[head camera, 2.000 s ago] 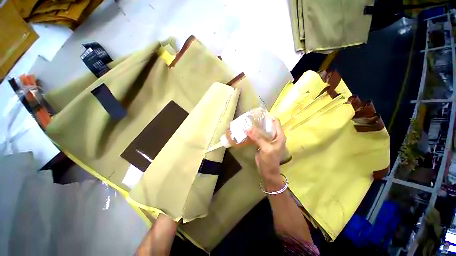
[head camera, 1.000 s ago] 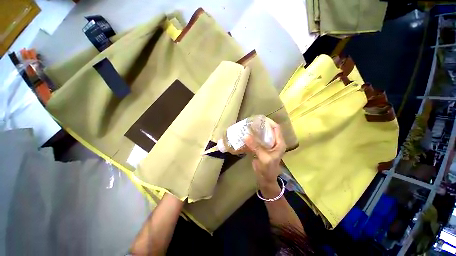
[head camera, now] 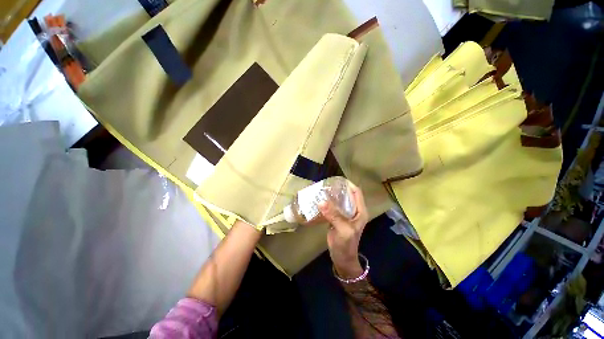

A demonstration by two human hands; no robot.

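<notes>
My right hand [head camera: 346,222] is shut on a clear glue bottle [head camera: 321,200] with a pale label. The bottle's thin tip points left, at the lower end of the stitched seam on the folded flap of a khaki panel [head camera: 281,126]. My left hand is hidden under this flap; only its wrist and forearm show, so its grip cannot be told. A black tab [head camera: 307,168] crosses the seam above the bottle. A dark brown patch [head camera: 232,112] lies on the panel, with a white slip [head camera: 199,169] at its lower corner. Another black strip [head camera: 166,54] is at upper left.
Yellow panels [head camera: 477,165] with brown corners are fanned at the right. Grey sheets [head camera: 99,245] lie at the left. Orange-and-black tools [head camera: 65,49] are at upper left. More khaki pieces [head camera: 510,6] are at the top right. A rack [head camera: 559,238] and blue bins [head camera: 513,275] stand at lower right.
The bottle tip has moved down along the seam, from beside the black tab to the flap's lower end. The panels have shifted up and right in view. My left hand has gone out of sight under the flap.
</notes>
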